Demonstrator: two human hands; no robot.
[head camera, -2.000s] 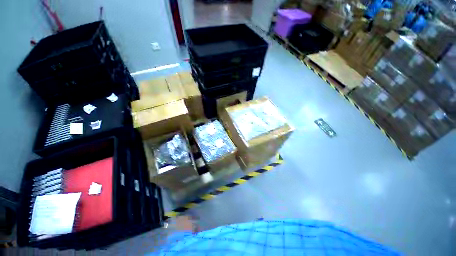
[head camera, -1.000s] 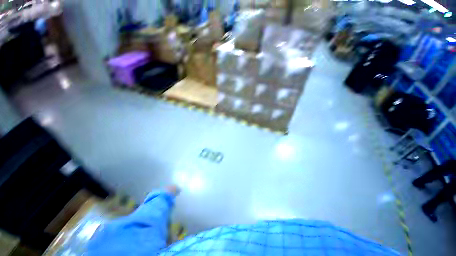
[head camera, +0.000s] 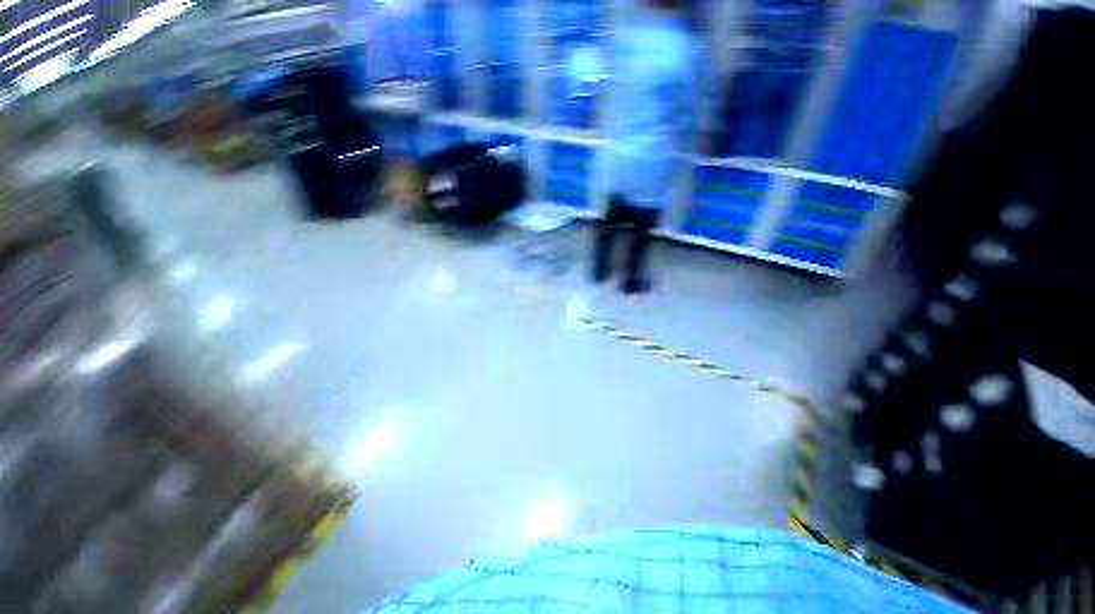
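Note:
Neither of my hands is in the picture. The front of my blue checked garment (head camera: 684, 576) shows at the bottom edge. Nearest on the right stand stacked black totes (head camera: 961, 480) with white labels in rows, blurred. A white patch, perhaps a sheet, shows at their right side. The whole view is smeared by motion, so small details cannot be told.
Pale floor (head camera: 480, 396) lies in front, with yellow-black tape (head camera: 684, 356) at the right. Blurred brown boxes (head camera: 156, 468) are at the left. A person in light blue (head camera: 648, 108) stands by blue racks (head camera: 733, 204). Dark bins (head camera: 474, 184) are further back.
The view has swung right, from the tote and carton stacks to the open aisle. The sleeve and hand seen one second ago are out of the picture. Black totes have come in at right.

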